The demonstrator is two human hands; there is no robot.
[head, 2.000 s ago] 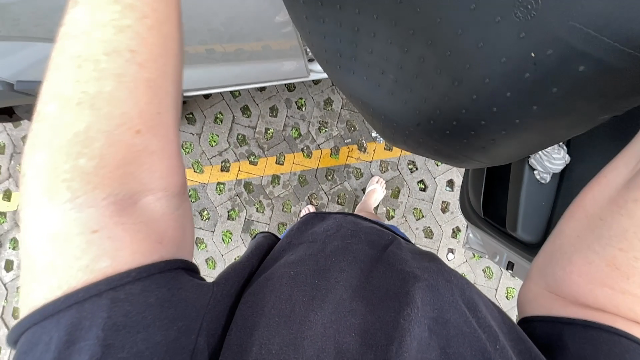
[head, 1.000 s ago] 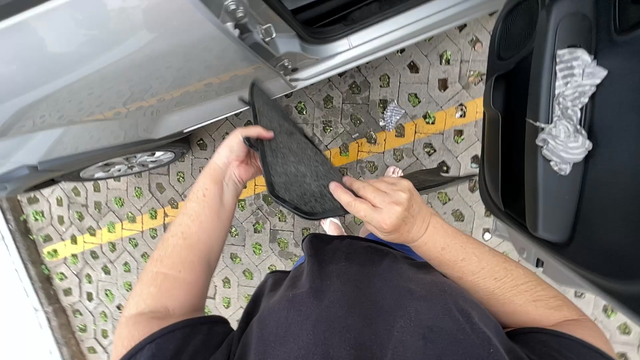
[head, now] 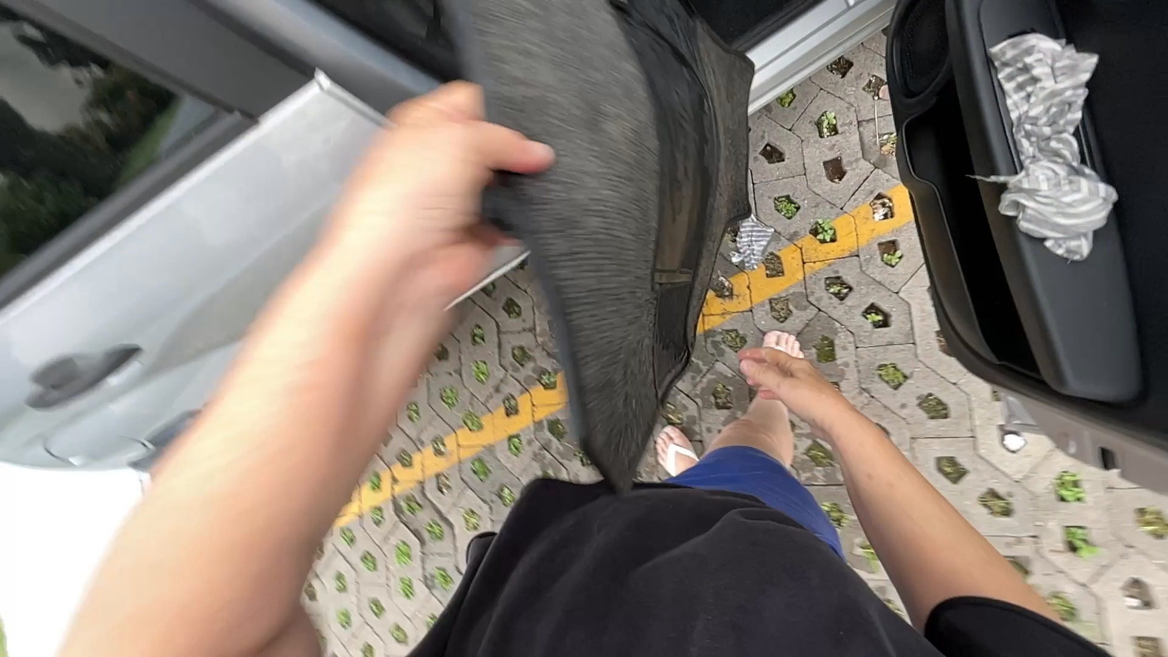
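My left hand (head: 447, 182), slightly blurred, grips the left edge of a black car floor mat (head: 584, 201), thumb on its carpeted face. Held up in front of me, the mat hangs with one corner pointing down near my black shirt. Its right part looks bent, with smooth dark rubber showing. To the right of the mat and apart from it, my right hand (head: 787, 379) is empty, its fingers partly extended above my leg.
A striped cloth (head: 1054, 146) lies crumpled on the armrest of an open car door (head: 1086, 338) at right. Another striped cloth (head: 752, 243) is on the paving (head: 912, 365), near a yellow line. A silver car door (head: 228, 265) stands at left.
Both hands were on the mat a second ago; my right hand has let go. With my left hand, the mat has been raised and turned.
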